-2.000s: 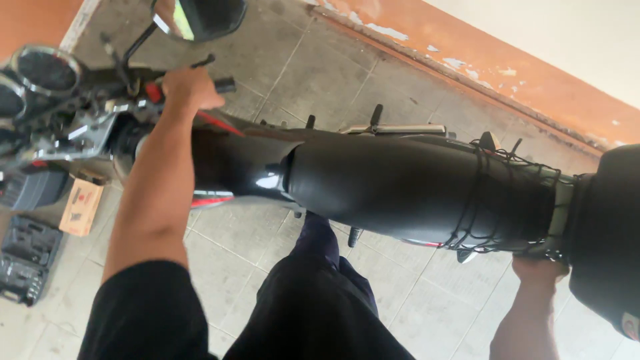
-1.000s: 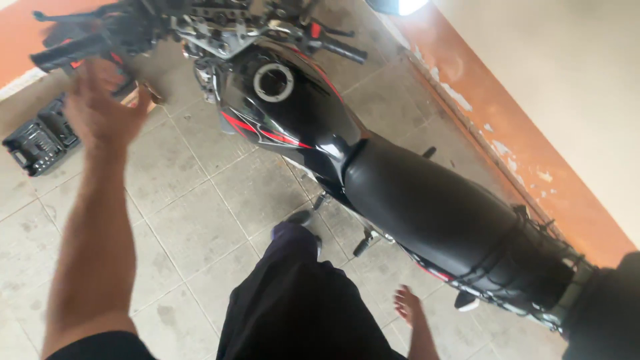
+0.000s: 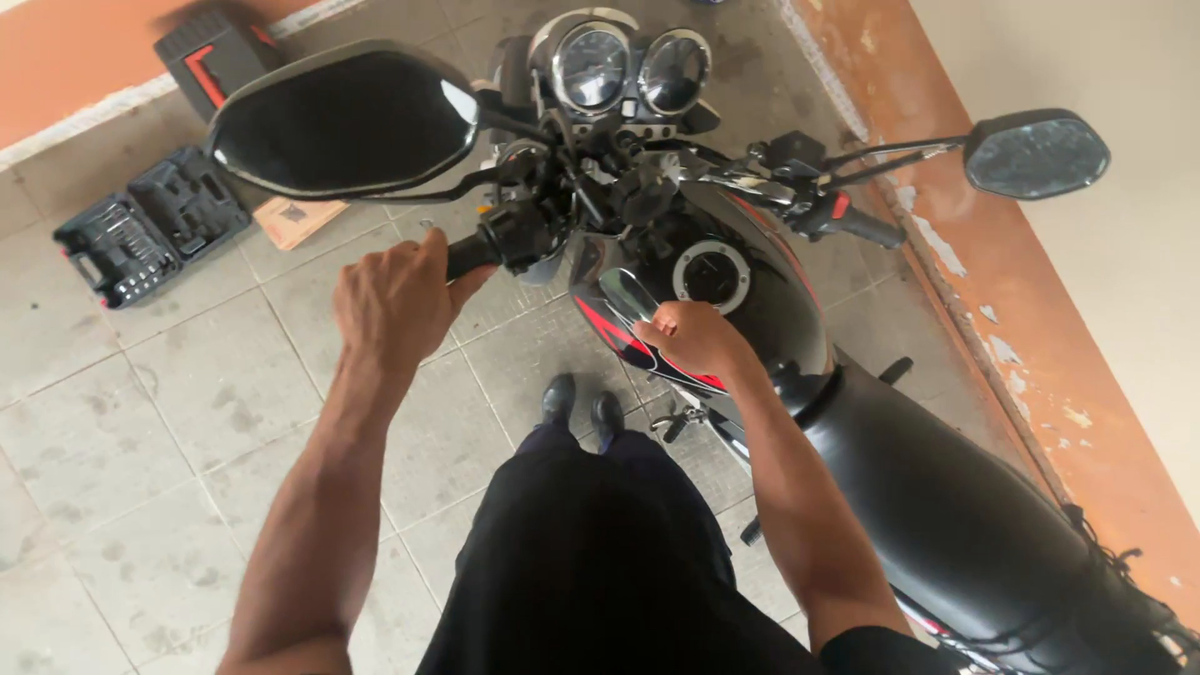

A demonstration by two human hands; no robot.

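Observation:
My left hand (image 3: 394, 295) is wrapped around the motorcycle's left handlebar grip (image 3: 472, 255). Over the black fuel tank (image 3: 787, 323) with its red stripes hangs my right hand (image 3: 689, 336), fingers curled; whether it touches the tank cannot be told, and nothing shows in it. Just beyond that hand is the round fuel cap (image 3: 712, 276). Two round gauges (image 3: 591, 70) stand ahead of the handlebar. The right handlebar grip (image 3: 872, 227) is free of any hand. A long black seat (image 3: 947, 487) runs back to the lower right.
An open socket tool case (image 3: 150, 230) lies on the tiled floor at the left, beside a cardboard box (image 3: 295, 217) and a black and red case (image 3: 211, 61). The left mirror (image 3: 347, 122) and right mirror (image 3: 1036, 155) stick out. An orange and cream wall (image 3: 1078, 375) runs along the right.
My right hand was at the seat's rear, then beside the seat, and is now over the tank. My left hand, open near the left grip one second ago, now holds it. The view has shifted forward.

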